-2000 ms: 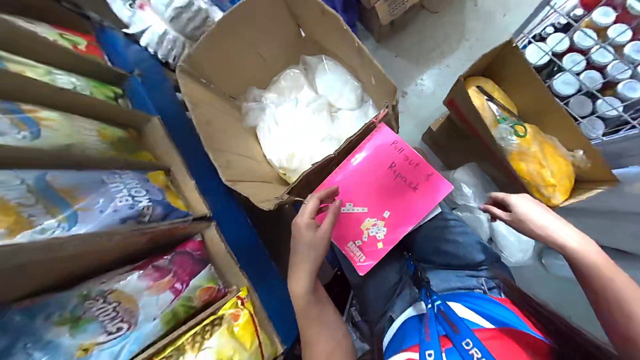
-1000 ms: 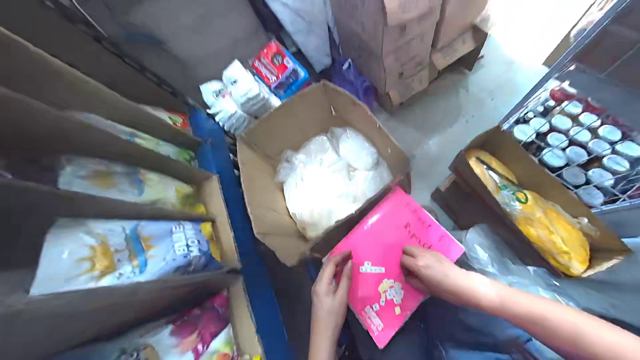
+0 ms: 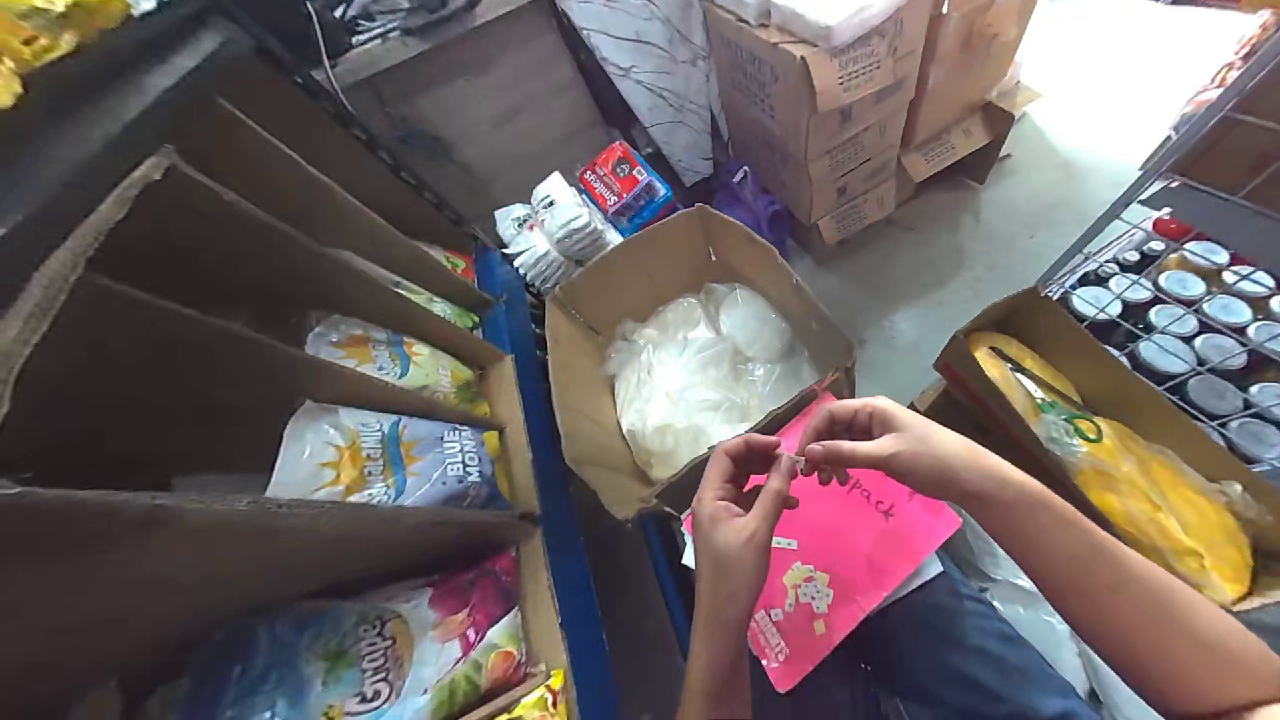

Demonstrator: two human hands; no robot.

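Note:
A pink folder with handwriting lies across my lap, over some white paper. Small pale paper pieces sit in a loose pile on its lower part, and a short printed strip lies above them. My left hand and my right hand meet over the folder's upper part, fingertips pinching one tiny white piece between them. Just beyond the hands stands an open cardboard box holding knotted clear plastic bags of white powdery contents.
Drink-mix pouches stand between cardboard dividers on the left, behind a blue shelf edge. At right, a cardboard box holds yellow bagged goods and green-handled scissors, beside a wire rack of jars. Stacked cartons stand ahead.
Both hands have moved from the folder's lower part up to its upper part, where their fingertips now meet on a tiny piece. The view has tilted up.

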